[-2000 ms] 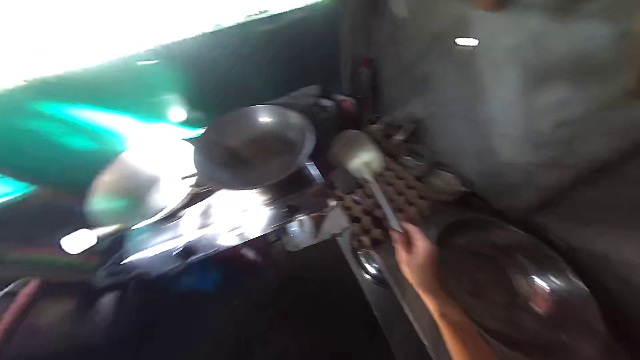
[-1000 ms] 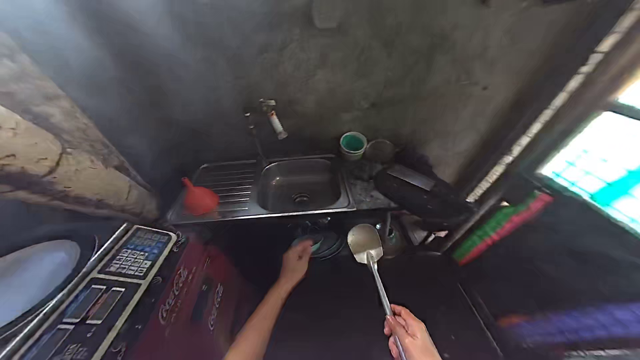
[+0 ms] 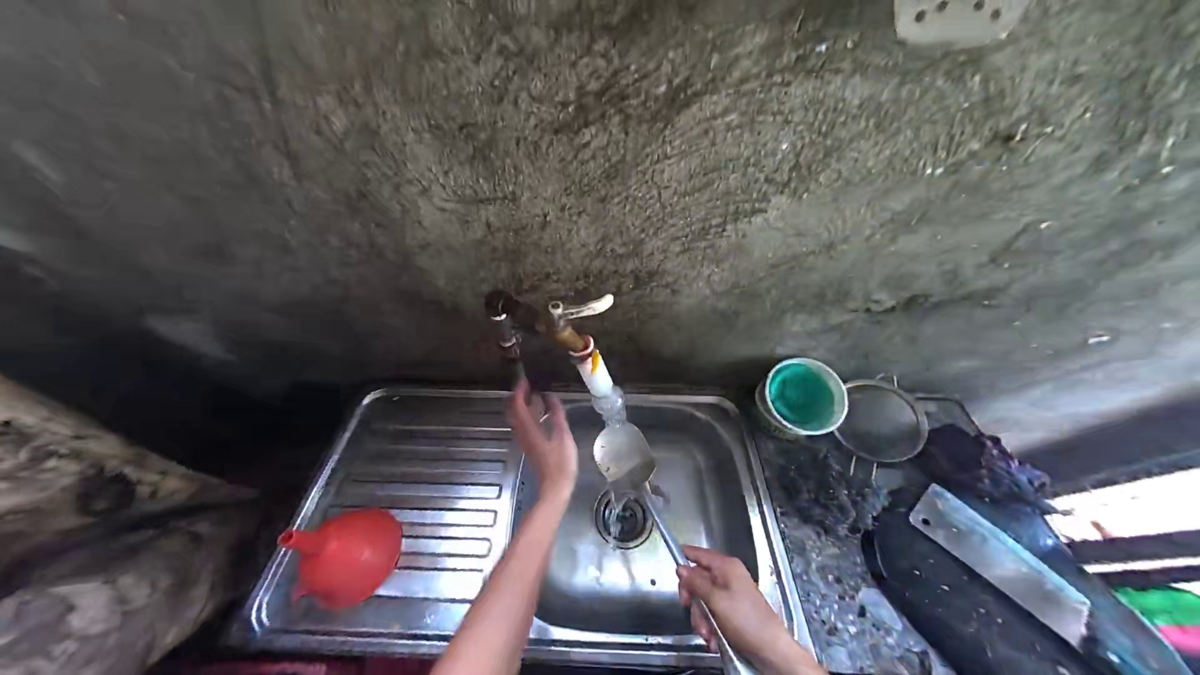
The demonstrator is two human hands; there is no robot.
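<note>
Water runs from the wall faucet [image 3: 592, 367] onto the bowl of a long-handled metal ladle [image 3: 624, 456] and falls toward the drain [image 3: 622, 518] of the stainless steel sink [image 3: 705, 562]. My right hand [image 3: 727, 595] is closed around the ladle's handle above the right part of the basin. My left hand [image 3: 548, 441] is slightly blurred, with fingers apart and nothing seen in it, just left of the water and below the faucet. The faucet's lever [image 3: 587, 307] points to the right.
A red plastic funnel [image 3: 349, 557] lies on the ribbed drainboard [image 3: 450, 487]. Right of the basin stand a tub with a green inside [image 3: 802, 397] and a wire strainer [image 3: 881, 420]. A cleaver [image 3: 1001, 562] rests on a dark surface nearby. A rough concrete wall [image 3: 600, 169] rises behind.
The view has moved in close to the sink. The ladle, held in front of the sink a second ago, is now over the basin under running water. My left hand has come up near the faucet.
</note>
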